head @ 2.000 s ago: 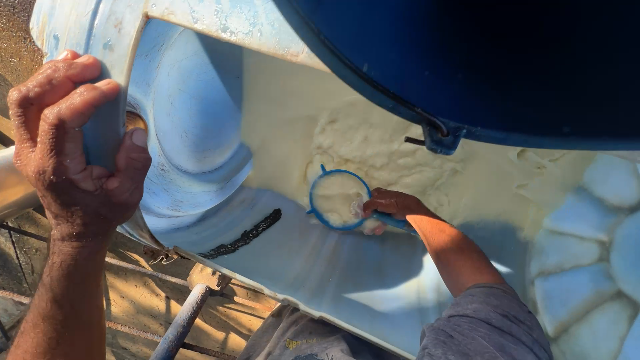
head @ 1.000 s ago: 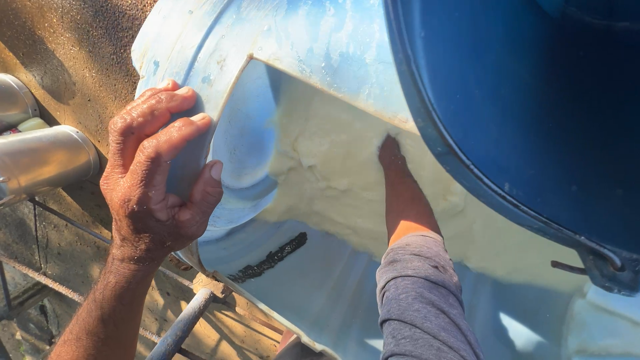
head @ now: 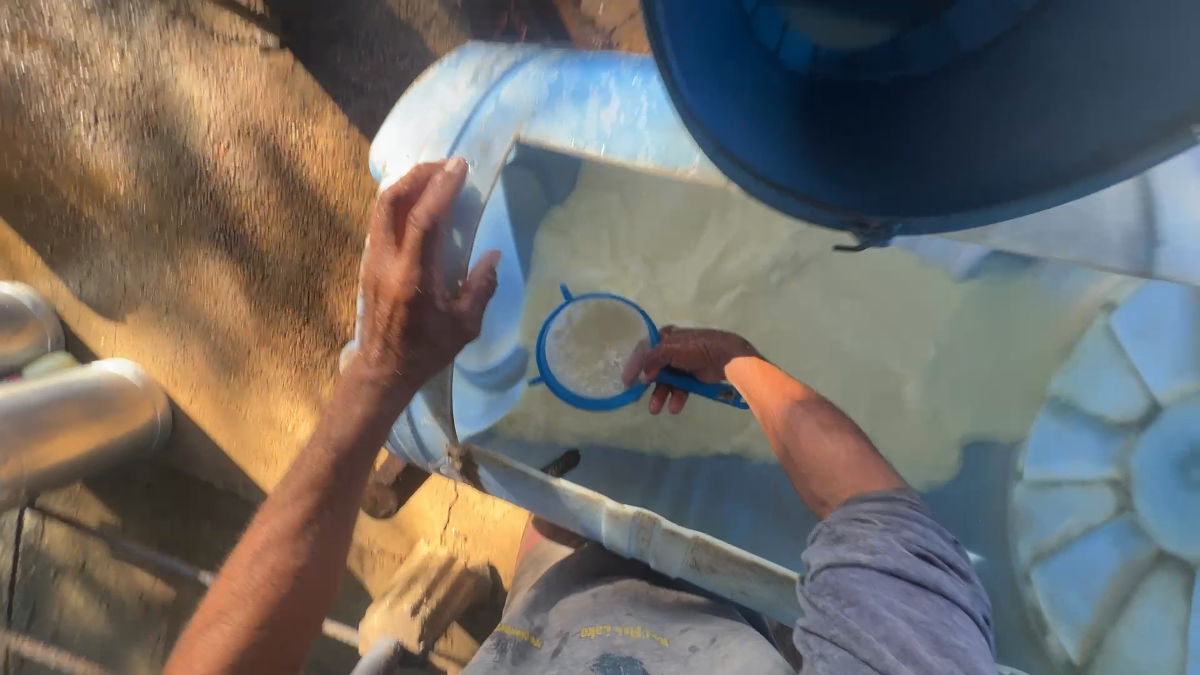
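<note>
A blue plastic barrel (head: 600,89) lies on its side with a large opening cut in it, and cloudy, pale liquid (head: 797,309) fills its inside. My right hand (head: 689,361) grips a round blue-rimmed strainer (head: 600,405) where its handle meets the rim, with fingers over the mesh. Whitish bits or foam lie in the strainer, over the liquid. My left hand (head: 427,272) rests on the cut edge at the barrel's left end, fingers spread and thumb toward the opening.
A large dark blue bucket (head: 900,141) hangs over the barrel's upper right. Metal cylinders (head: 84,427) lie at the left on the ground. A wooden block (head: 427,591) and a metal bar (head: 380,656) are below the barrel's near edge.
One second ago my right hand was down in the liquid, out of sight; it is now above it with the strainer. My left hand stays at the barrel's end. The view has shifted.
</note>
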